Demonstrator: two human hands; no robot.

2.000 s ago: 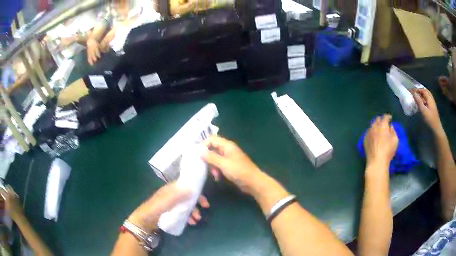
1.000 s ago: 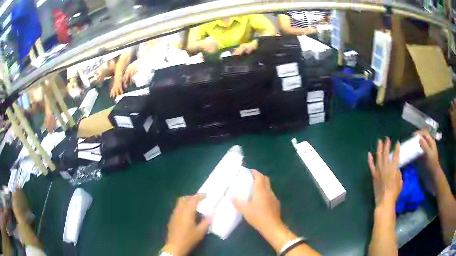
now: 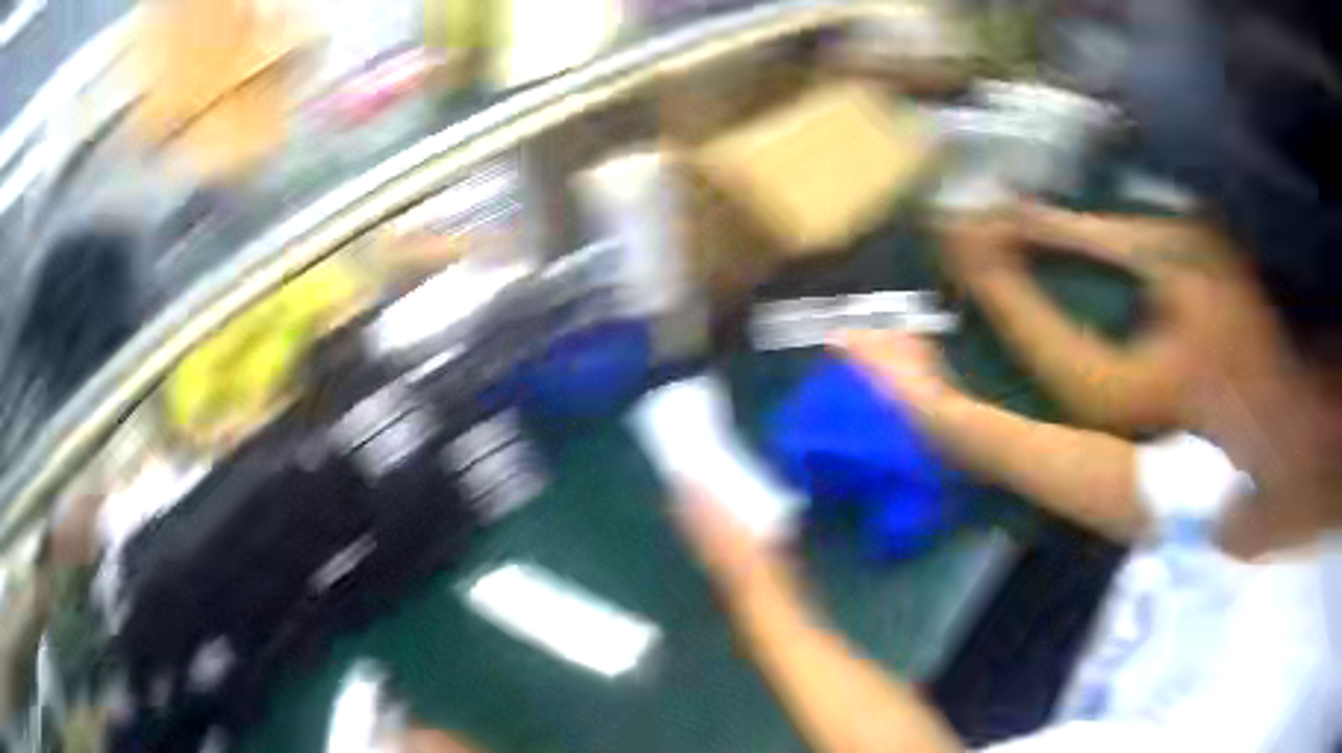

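The view is strongly blurred. A white box or wrapped bundle (image 3: 358,709) shows at the bottom edge, left of centre, cut off by the frame. Beside it is a small skin-coloured patch, apparently the top of my right hand (image 3: 430,740); its fingers and grip cannot be made out. My left hand is out of the picture. A slim white retail box (image 3: 562,618) lies on the dark green table (image 3: 478,669), to the right of the patch and apart from it.
A neighbour's hand (image 3: 724,537) holds a white object (image 3: 717,456); their other hand (image 3: 898,368) is by a blue cloth (image 3: 861,449) and a white box (image 3: 795,321). Black boxes (image 3: 250,552) stand at left, a blue bin (image 3: 589,368) and cardboard carton (image 3: 817,162) behind.
The view has swung right, so the scene has shifted left. My left hand has left the picture, and my right hand is nearly out. The neighbour's hands have moved apart.
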